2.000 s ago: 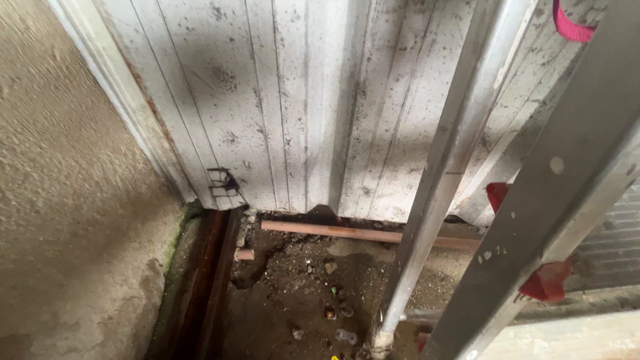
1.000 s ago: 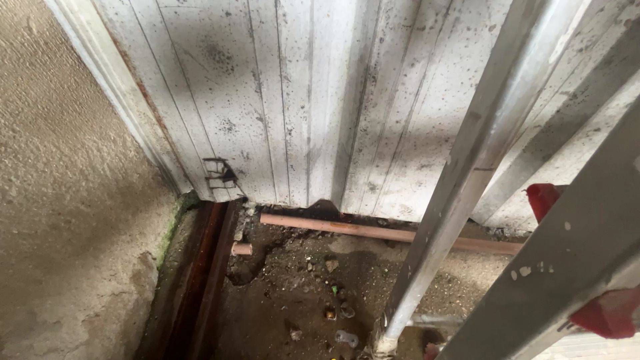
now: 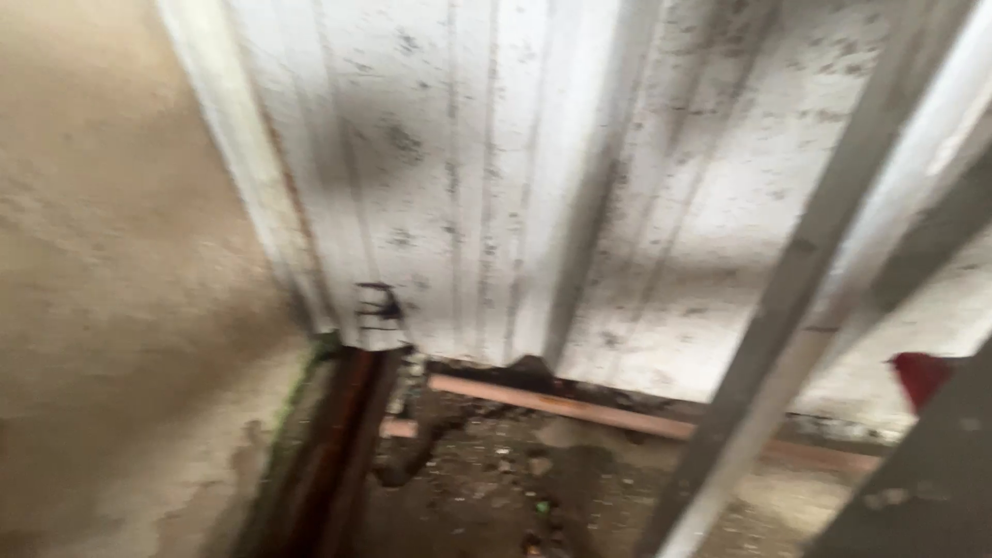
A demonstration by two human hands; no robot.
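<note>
Neither my left hand nor my right hand shows in the head view, so what they hold or touch is hidden. Ahead stands a white ribbed metal sheet panel [image 3: 511,178] with dark specks and a small black mark near its lower left corner. A pinkish pipe or rod [image 3: 558,404] lies on the dirt floor along the panel's bottom edge, and a short pink piece [image 3: 398,428] lies left of it. A grey metal post [image 3: 783,333] slants across the right side. The picture is blurred.
A rough plastered wall [image 3: 139,294] fills the left side, with green growth at its foot. Beside it runs a rusty metal beam or channel [image 3: 333,449]. At the lower right are a wider grey metal member [image 3: 922,480] and a red piece [image 3: 920,380]. Small debris dots the dirt floor [image 3: 496,496].
The view has shifted, and the floor and panel edge now sit lower in it. The pink strap seen at the upper right two seconds ago is out of view.
</note>
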